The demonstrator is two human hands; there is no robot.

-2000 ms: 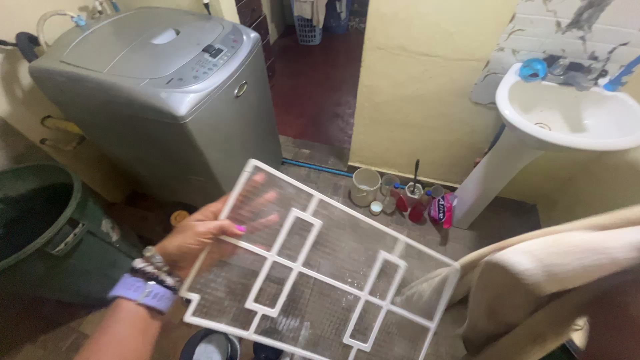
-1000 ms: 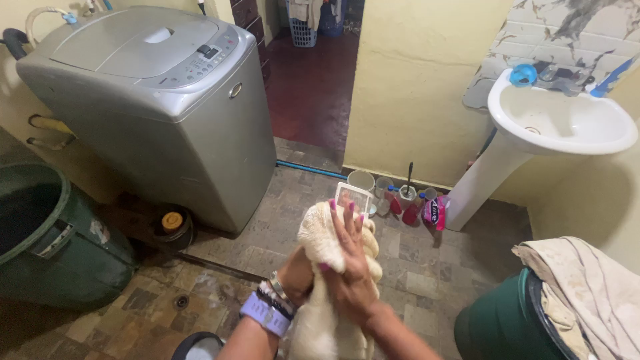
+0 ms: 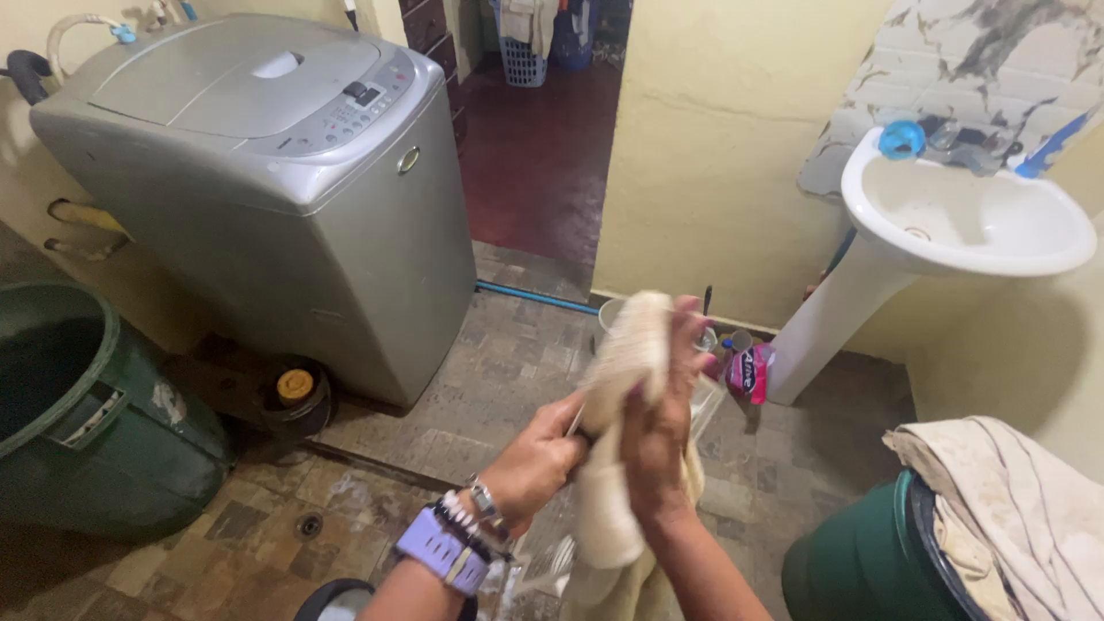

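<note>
A cream cloth (image 3: 617,414), blurred by motion, hangs bunched over a white-framed mesh panel (image 3: 707,401) at the lower middle. My left hand (image 3: 539,457), with a purple-banded watch and bracelets on the wrist, grips the panel's edge left of the cloth. My right hand (image 3: 664,423) presses the cloth from the right with its fingers pointing up. Most of the panel is hidden by the cloth and my hands; part of its frame shows right of my right hand and some mesh shows below my left.
A grey washing machine (image 3: 362,233) stands left of a doorway. A green bin (image 3: 112,362) is at far left, another green bin (image 3: 845,552) with draped cloth at lower right. Near the pedestal sink (image 3: 966,259) sit cups and a pink packet (image 3: 750,373). A floor drain (image 3: 308,525) lies lower left.
Two seconds ago my left hand held the panel up flat to view without the cloth over it. The cloth then came over it between my hands. Since one second ago my hands have moved apart somewhat.
</note>
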